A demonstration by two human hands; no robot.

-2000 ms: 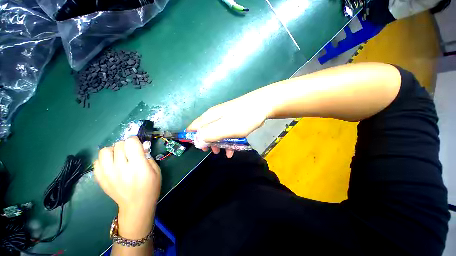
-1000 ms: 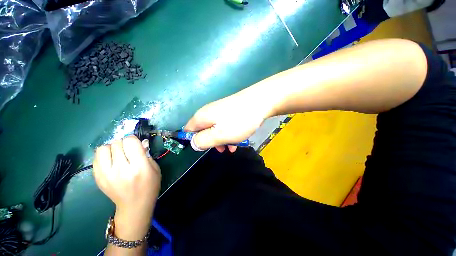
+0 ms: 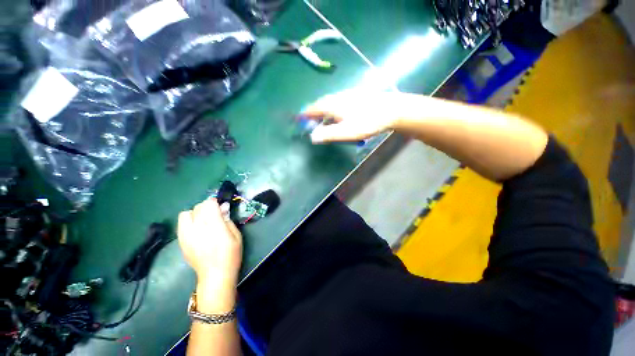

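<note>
My left hand [image 3: 211,236] grips a black housing [image 3: 226,192] on the green bench mat. A small green circuit board [image 3: 256,208] with thin coloured wires lies at the housing's right side, and a black rounded piece [image 3: 267,200] is beside it. A coiled black cord [image 3: 145,253] lies left of my left hand. My right hand [image 3: 351,119] is blurred, over the mat away from the housing. The blue-handled pliers [image 3: 308,126] show faintly at its fingers; whether they are still gripped cannot be told.
A pile of small black pieces [image 3: 202,140] lies by the clear plastic bags [image 3: 188,55]. Green-and-white pliers [image 3: 317,50] lie at the back. A black harness tangle [image 3: 38,278] is at the left, and dark shiny parts [image 3: 470,19] are at the top right.
My right hand has moved away from the housing, up and to the right, taking the pliers off the wires. The black rounded piece now shows beside the board. The view has shifted, showing more bags.
</note>
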